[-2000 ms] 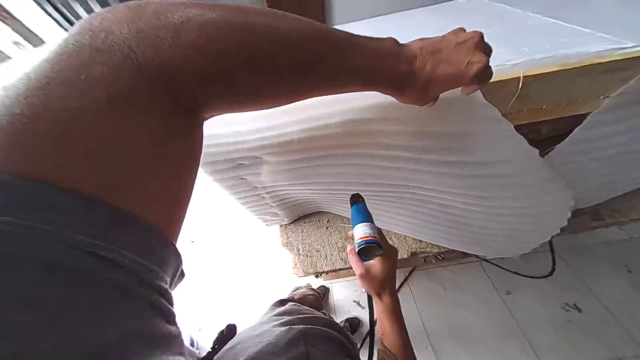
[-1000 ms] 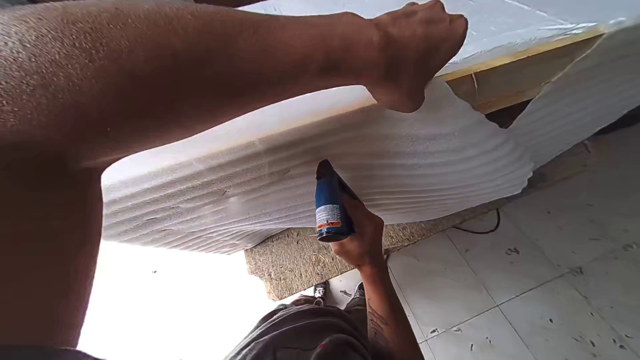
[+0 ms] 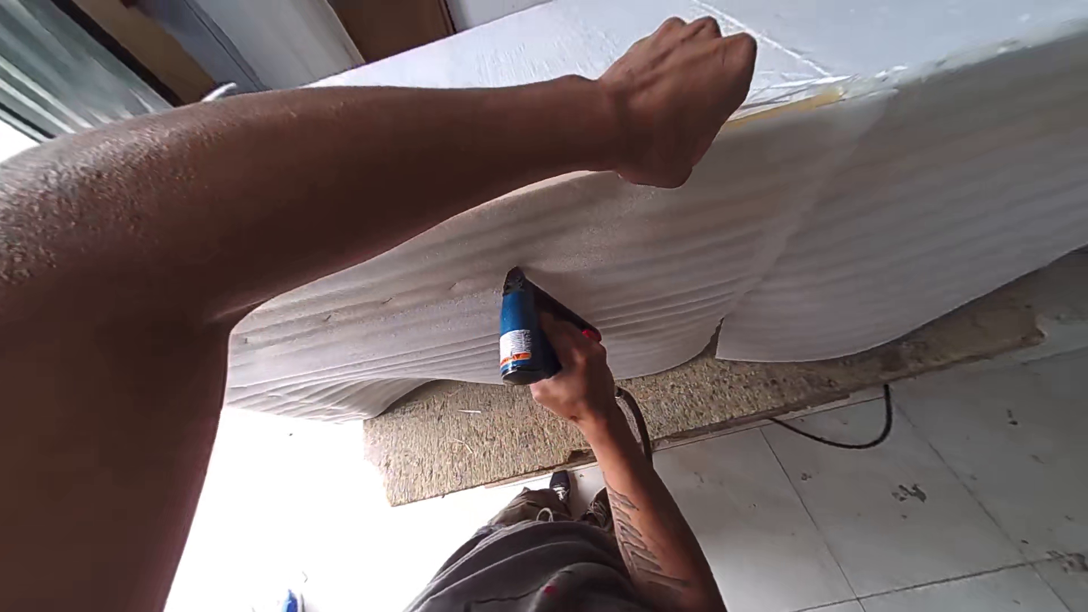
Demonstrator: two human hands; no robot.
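Note:
White ribbed foam sheet point(image 3: 442, 297) hangs down the side of a large, white-topped block. My left hand point(image 3: 684, 102) is closed at the sheet's upper edge, its fingertips hidden beneath the fist. My right hand point(image 3: 578, 365) grips the handle of a blue corded tool point(image 3: 520, 336) that looks like a heat gun. The tool's dark nozzle points at the foam, at or very near its surface. To the right, a second foam sheet point(image 3: 918, 221) meets or overlaps the first along a slanting seam.
Below the foam lies a rough, speckled board point(image 3: 476, 442) on the tiled floor point(image 3: 816, 501). A black cable point(image 3: 888, 425) loops past the board's edge. My shoes point(image 3: 561, 483) are close to that board. Brown and white panels point(image 3: 391, 25) stand behind the block.
The gap between the two foam sheets, which showed wooden framing near my left hand, is now covered. My right hand keeps hold of the tool in front of the foam.

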